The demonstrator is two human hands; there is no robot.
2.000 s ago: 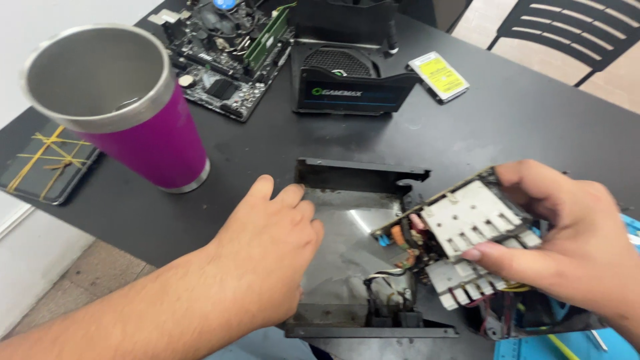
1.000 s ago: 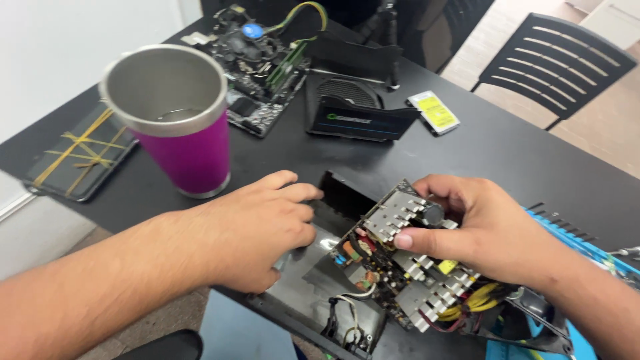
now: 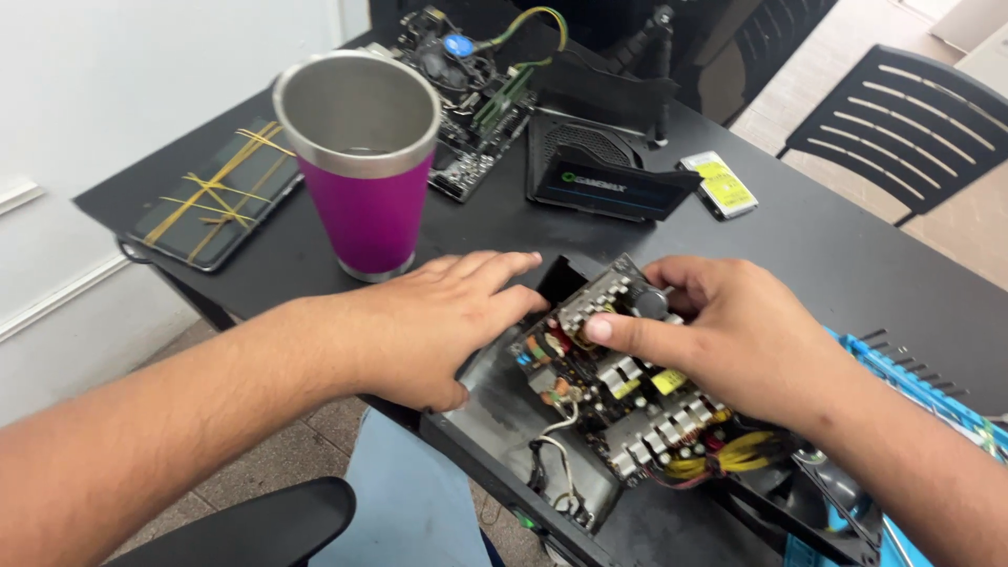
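A power supply circuit board (image 3: 630, 378) with metal heatsinks, capacitors and coils lies tilted over an open metal power supply case (image 3: 504, 433). My right hand (image 3: 732, 339) grips the board's upper right edge, thumb on its component side. White and black wires (image 3: 561, 453) run from the board down to the case's lower end. A bundle of yellow wires (image 3: 732, 457) leaves the board at the lower right. My left hand (image 3: 449, 315), fingers spread, rests at the case's upper left; whether it touches the wall is partly hidden. It holds nothing.
A purple steel tumbler (image 3: 366, 197) stands just behind my left hand. Farther back are a motherboard (image 3: 472, 102), a Gamemax cover with fan grille (image 3: 606, 185) and a drive with a yellow label (image 3: 720, 185). A rubber-banded phone (image 3: 220, 197) lies left, a blue tool tray (image 3: 929, 394) right.
The board has turned in my right hand, so more of its component side faces the camera. The case now lies at a slant. The view has shifted.
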